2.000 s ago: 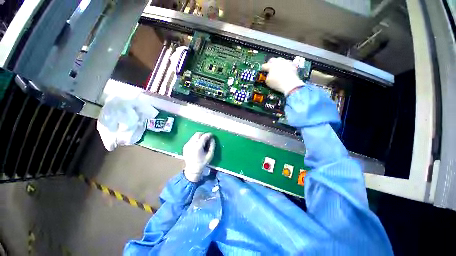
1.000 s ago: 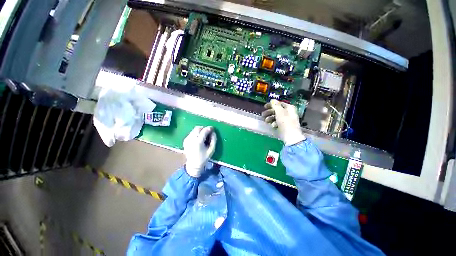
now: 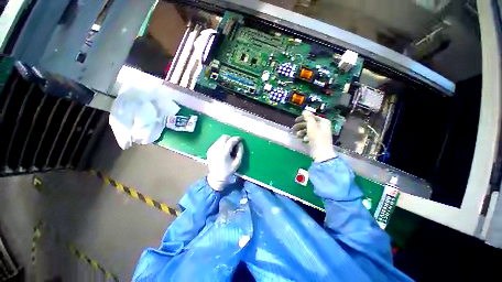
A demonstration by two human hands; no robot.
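Observation:
A green circuit board (image 3: 258, 63) lies component side up between the conveyor rails, with two orange-copper blocks and a white connector (image 3: 348, 59) toward its right. My gloved right hand (image 3: 315, 134) is over the near rail at the board's lower right edge, fingers loosely curled; whether the fingertips touch the board or hold anything is unclear. My gloved left hand (image 3: 225, 156) rests curled on the green control panel (image 3: 264, 160), with a small dark thing or gap showing at its fingers.
A crumpled white plastic bag (image 3: 137, 117) and a label card (image 3: 182, 123) lie at the panel's left end. A white and green tube (image 3: 388, 202) stands at its right end. A red button (image 3: 301, 177) shows between my hands.
My right hand has come back from the copper blocks to the near rail, uncovering the board's right part. My left hand stays on the panel. The view has shifted slightly.

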